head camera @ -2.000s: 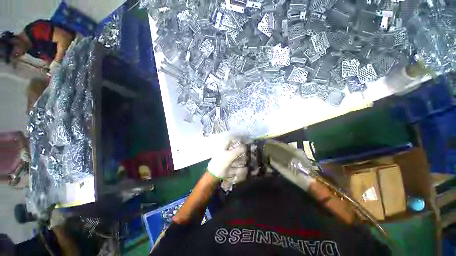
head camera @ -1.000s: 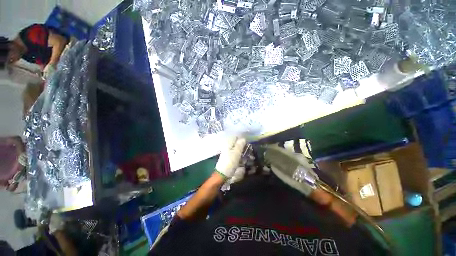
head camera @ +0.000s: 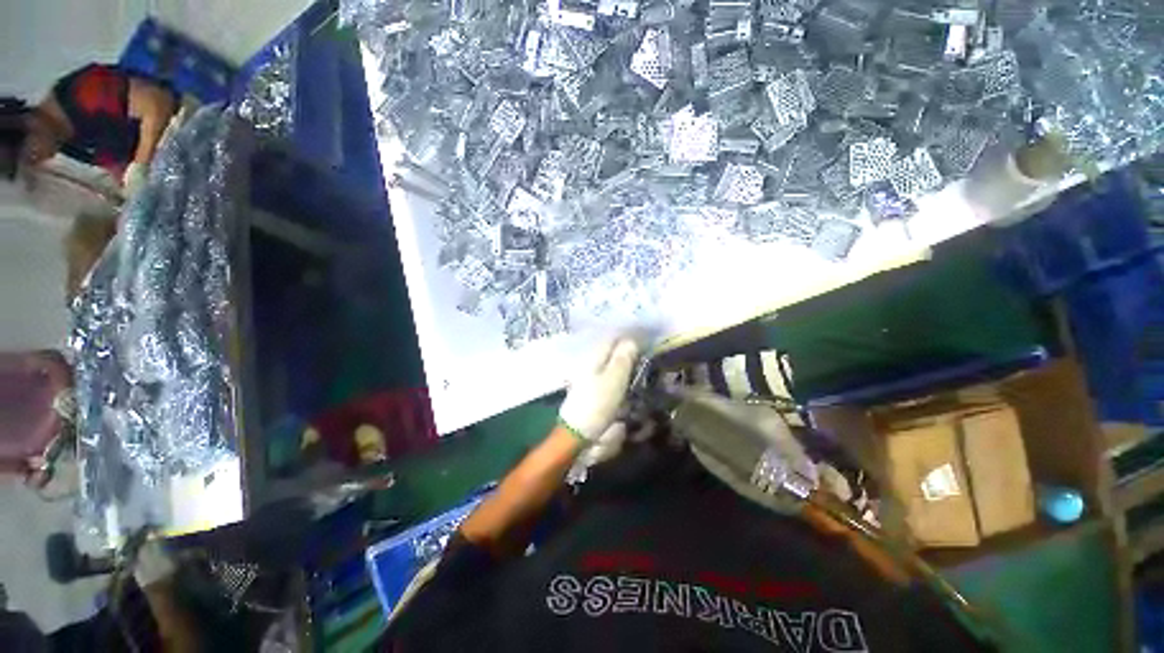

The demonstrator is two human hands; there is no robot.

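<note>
My left hand point(head camera: 601, 398), in a white glove with a green-edged cuff, holds a small dark metal part point(head camera: 647, 394) just off the table's near edge. My right hand point(head camera: 807, 475), gloved and partly hidden behind the tool, grips a thick grey power tool point(head camera: 734, 436). The tool's dark front points left at the part, and a thin hose trails from its rear to the lower right. Whether the tip touches the part is too blurred to tell. A heap of grey metal parts point(head camera: 734, 96) covers the white table point(head camera: 492, 370), with small glittery bits point(head camera: 634, 255) in front.
A striped cloth point(head camera: 756, 378) shows beside the tool. A blue crate point(head camera: 415, 556) sits below my left forearm. An open carton with brown boxes point(head camera: 960, 478) is at lower right. A pale roll point(head camera: 1008, 185) lies at the right table edge. Another person point(head camera: 118, 112) works at the upper left.
My left hand has turned more upright and shifted slightly right. The tool and right hand have moved slightly right and down, and more of the striped cloth shows.
</note>
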